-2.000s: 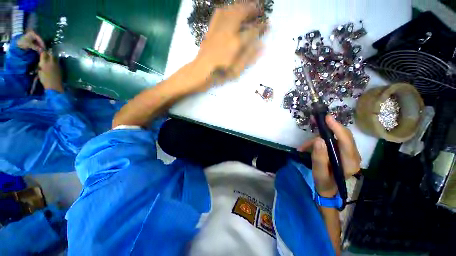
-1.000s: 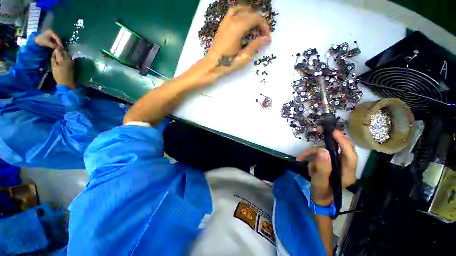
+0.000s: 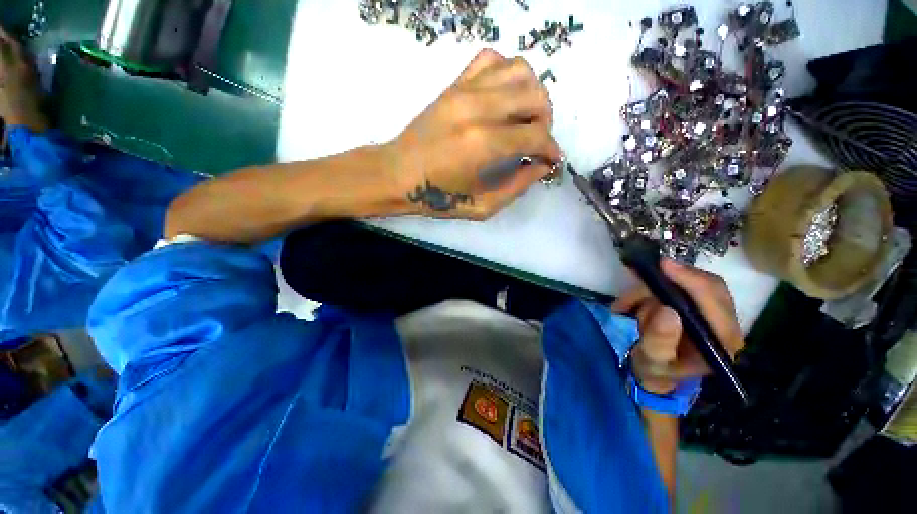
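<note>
My left hand (image 3: 478,141), with a tattoo at the wrist, pinches a small metal component (image 3: 551,173) over the white sheet (image 3: 332,115). Its fingers hide most of the part. My right hand (image 3: 684,326) holds the black soldering iron (image 3: 684,306) like a pen. The iron's metal tip is close to the pinched component; whether it touches I cannot tell. A large pile of reddish-dark and silver components (image 3: 694,120) lies on the sheet just beyond the iron. Small loose pieces (image 3: 551,36) and a farther pile (image 3: 432,16) lie at the top edge.
A tape roll (image 3: 769,236) holding bright silvery bits stands right of the large pile. A fan with a round wire guard (image 3: 865,136) is at the far right. A solder wire spool (image 3: 151,35) stands on the green mat upper left. A person's blue sleeve (image 3: 80,216) is at left.
My left hand has moved from the farther pile down to the iron's tip and now pinches a component. The iron has tilted leftward, away from the large pile. The view has shifted.
</note>
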